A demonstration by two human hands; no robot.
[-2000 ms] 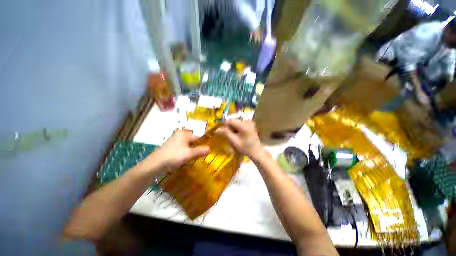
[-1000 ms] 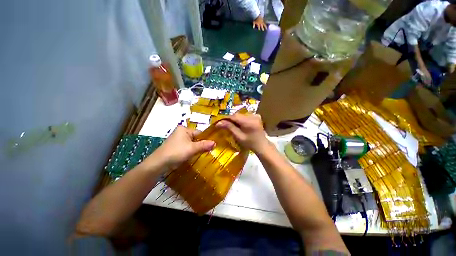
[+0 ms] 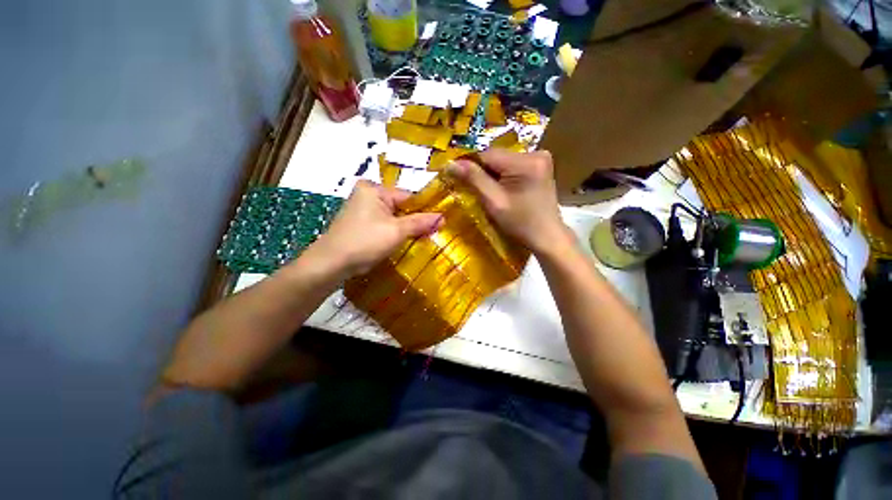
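An amber film sheet [image 3: 440, 278] with parallel dark lines hangs between my hands over the bench's front part, thin wires showing at its lower left edge. My left hand [image 3: 377, 229] pinches its upper left edge between thumb and fingers. My right hand [image 3: 509, 190] pinches its top edge, fingers curled. The sheet bends and its far edge is partly hidden by my fingers. Small amber pieces [image 3: 421, 133] and white patches [image 3: 407, 153] lie in a loose pile just beyond my hands.
A green circuit board panel [image 3: 277, 229] lies left. A round tin [image 3: 627, 237], solder spool [image 3: 753, 241] and black-based soldering device [image 3: 685, 312] stand right, beside a large amber stack [image 3: 807, 332]. A cardboard box [image 3: 636, 107] stands behind. A red-orange bottle [image 3: 323, 63] and yellow roll [image 3: 393, 24] are back left.
The view has tilted down, so the bench sits higher and my torso shows. Both hands still hold the sheet's upper edge. The people at the back have left view.
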